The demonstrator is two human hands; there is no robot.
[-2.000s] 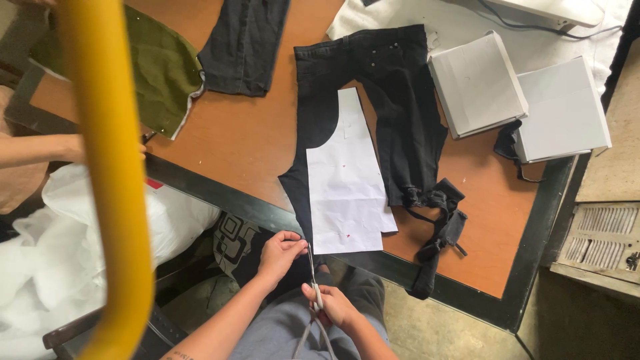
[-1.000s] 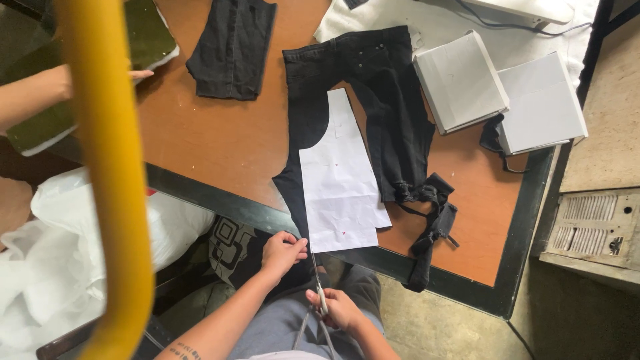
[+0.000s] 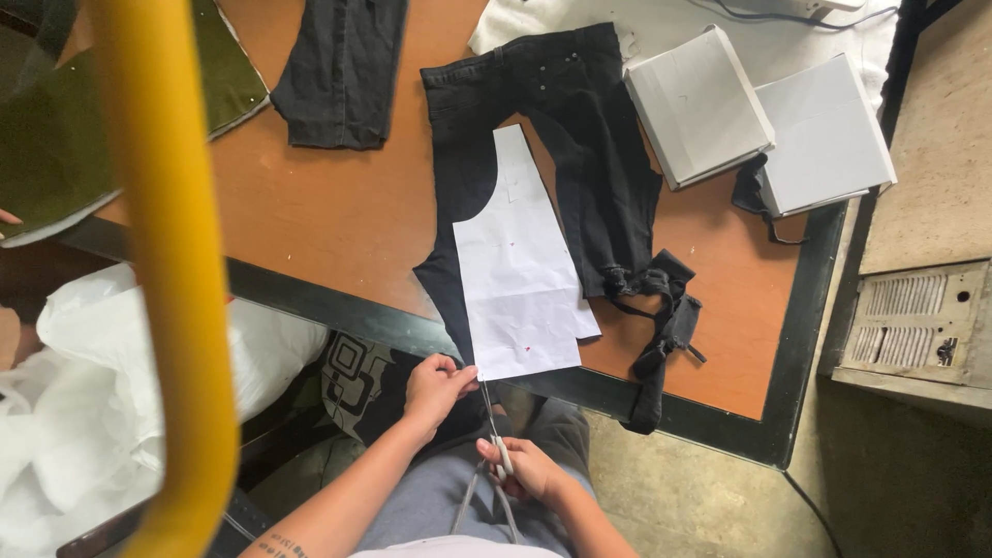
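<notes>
White paper pattern piece (image 3: 518,271), with pins in it, lies over one leg of black trousers (image 3: 465,147) on the brown table. My left hand (image 3: 435,394) pinches the edge of the black fabric by the paper's lower left corner. In my right hand (image 3: 527,469) are scissors (image 3: 502,456), fingers in the handles, blades pointing up at that same corner. How far the blades are apart cannot be told. Black knotted fabric strips (image 3: 668,318) lie by the other trouser leg and hang over the table's dark edge.
Two white boxes (image 3: 697,108) (image 3: 825,132) stand at the back right on white cloth. A cut black fabric piece (image 3: 345,74) and green fabric (image 3: 46,147) lie left. Another person's fingers touch the green fabric. A yellow pole (image 3: 174,294) crosses the left foreground, before white plastic bags (image 3: 93,434).
The other person's hand at the left has drawn back from the green fabric's far side to its near left edge. My hands remain at the paper's lower corner.
</notes>
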